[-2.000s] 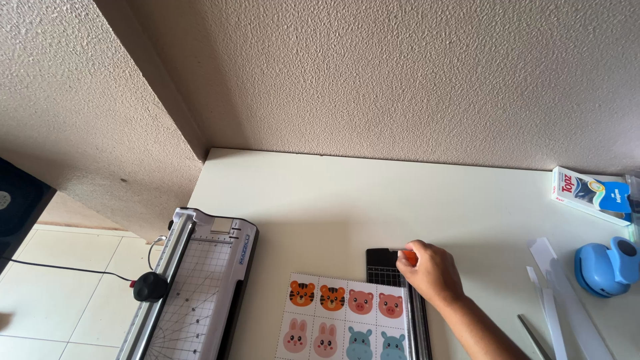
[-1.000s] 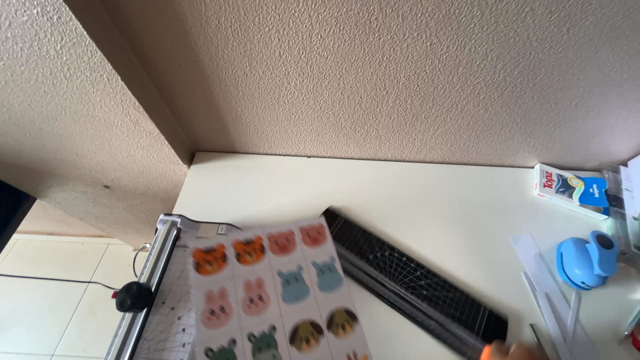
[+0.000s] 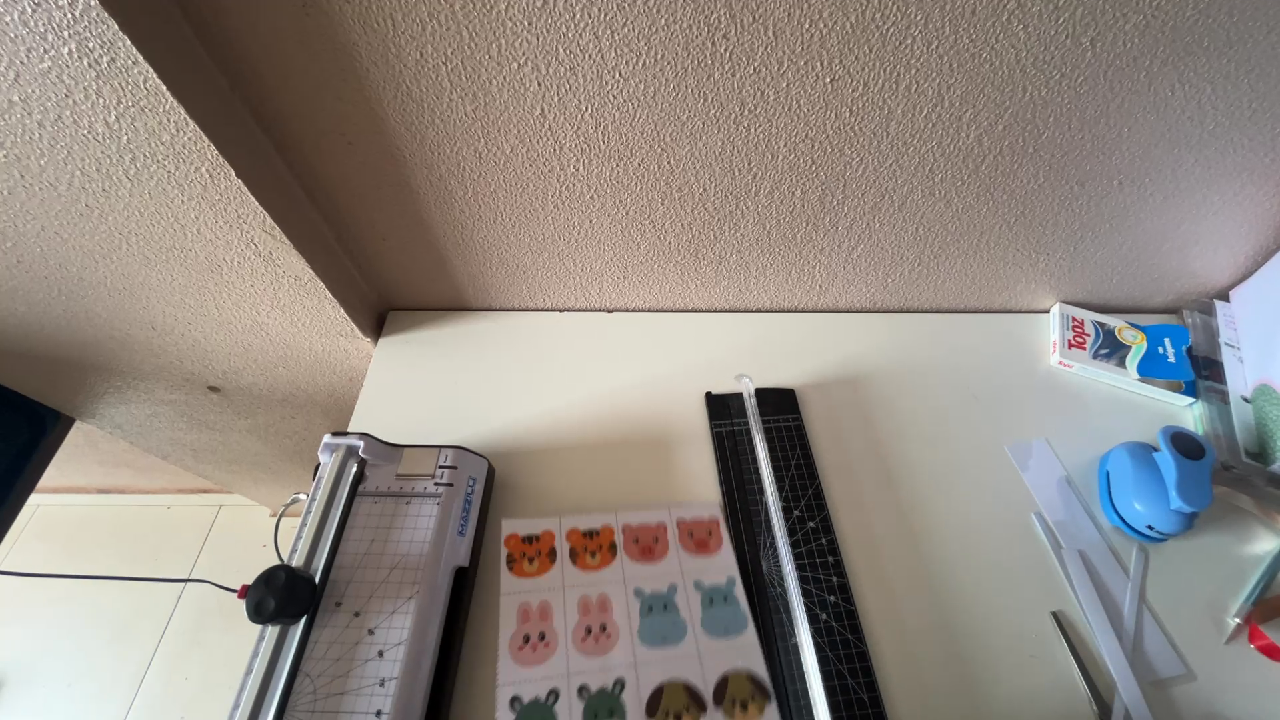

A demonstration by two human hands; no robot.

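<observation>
Neither of my hands shows in the view now. A sheet of printed animal faces (image 3: 630, 610), with tigers, pigs, rabbits, hippos and dogs among them, spans the lower middle, slightly blurred; its lower part is cut off by the frame. Its right edge meets or overlaps the left side of a black paper trimmer (image 3: 835, 590), which stands nearly upright in the view. The trimmer's clear plastic rail (image 3: 775, 530) runs lengthwise over its grid, with the top end sticking out past the base.
A larger grey Mazzilli paper trimmer (image 3: 390, 560) with a black knob (image 3: 280, 594) lies left. At right are a blue craft punch (image 3: 1150, 485), white strips (image 3: 1100, 580), a metal tool (image 3: 1080, 660), a Topz box (image 3: 1120, 352) and a pencil (image 3: 1255, 595).
The black trimmer has turned from a diagonal to a near-upright position. The hand seen at the trimmer earlier has left the view. The sheet, lying over the grey trimmer a second ago, is now beside the black one.
</observation>
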